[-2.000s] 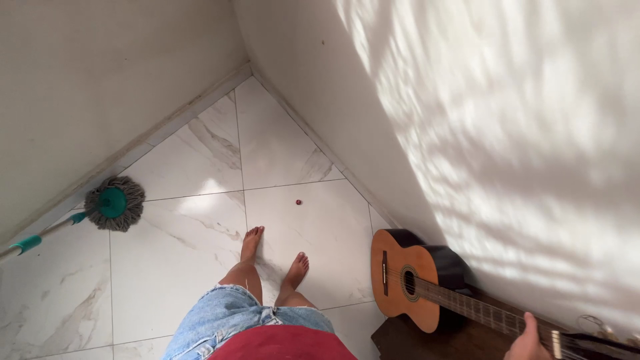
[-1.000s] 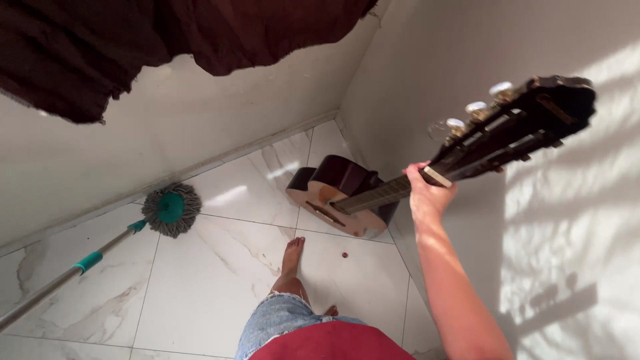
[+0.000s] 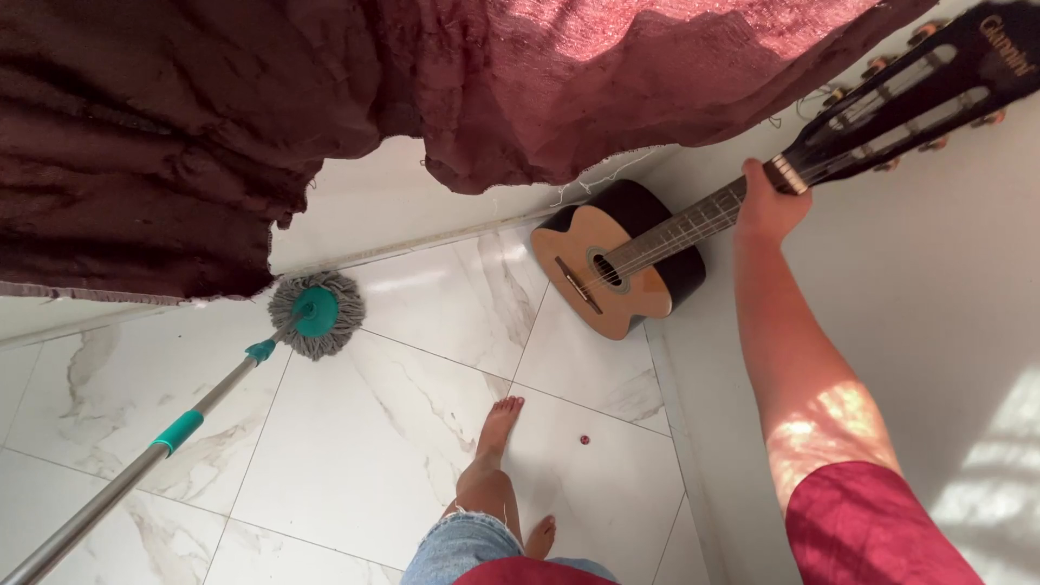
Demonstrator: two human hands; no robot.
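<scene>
My right hand (image 3: 772,203) is closed around the neck of an acoustic guitar (image 3: 601,260), just below the nut. The guitar has a light wood top, dark sides and a dark slotted headstock bearing the maker's name Giannini. Its body is down in the corner where two walls meet, with the neck slanting up toward the upper right. The strings and round sound hole face me. My left hand is out of view.
A spin mop (image 3: 317,313) with grey strands and a metal handle stands at left near the wall. A dark red curtain (image 3: 487,97) hangs across the top. A small round dark red object (image 3: 585,439) lies on the marbled tile floor (image 3: 366,455), by my bare feet.
The guitar has moved from the right-hand wall into the corner, my right hand on its neck. The view has swung, bringing in the curtain.
</scene>
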